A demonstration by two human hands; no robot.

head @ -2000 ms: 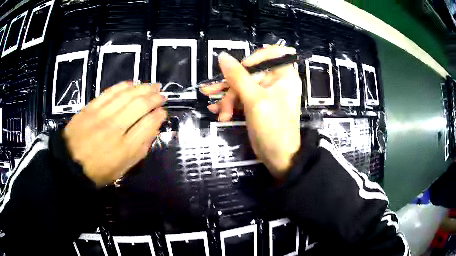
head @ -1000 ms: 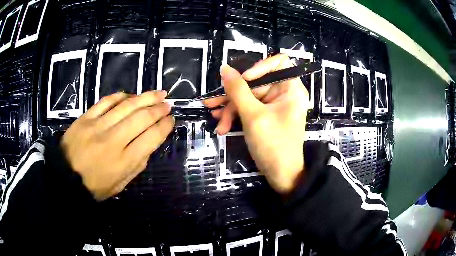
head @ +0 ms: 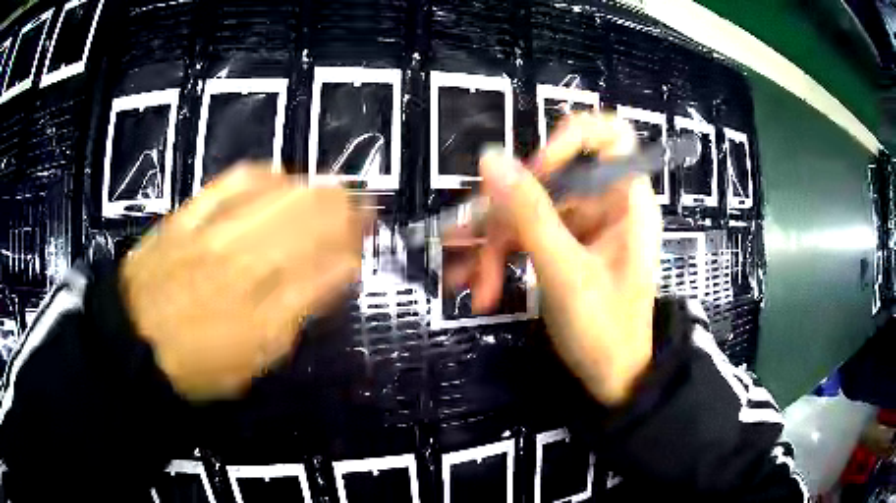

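My right hand (head: 580, 246) holds the black tweezers (head: 599, 175), blurred by motion, with the tip pointing left toward my left hand. My left hand (head: 246, 280) is blurred, back of the hand up; whether its fingertips hold anything cannot be told. Both hands are over the black tray (head: 373, 393). A white-bordered panel (head: 356, 123) lies upright just above the gap between the hands, with a curved glare line near its lower edge. Another panel (head: 472, 123) lies to its right. A sideways panel (head: 486, 309) lies partly under my right fingers.
More white-bordered panels stand in the row to both sides, and another row (head: 378, 481) is cut off at the bottom. A whitish sheet with dashes (head: 393, 309) lies between the hands. The green bench (head: 815, 236) with a pale rim is at the right. Part of a person shows at the lower right edge.
My right hand and the tweezers have moved right and down, off the panel's lower edge. My left hand has shifted slightly right. The panel beside them is now more fully seen.
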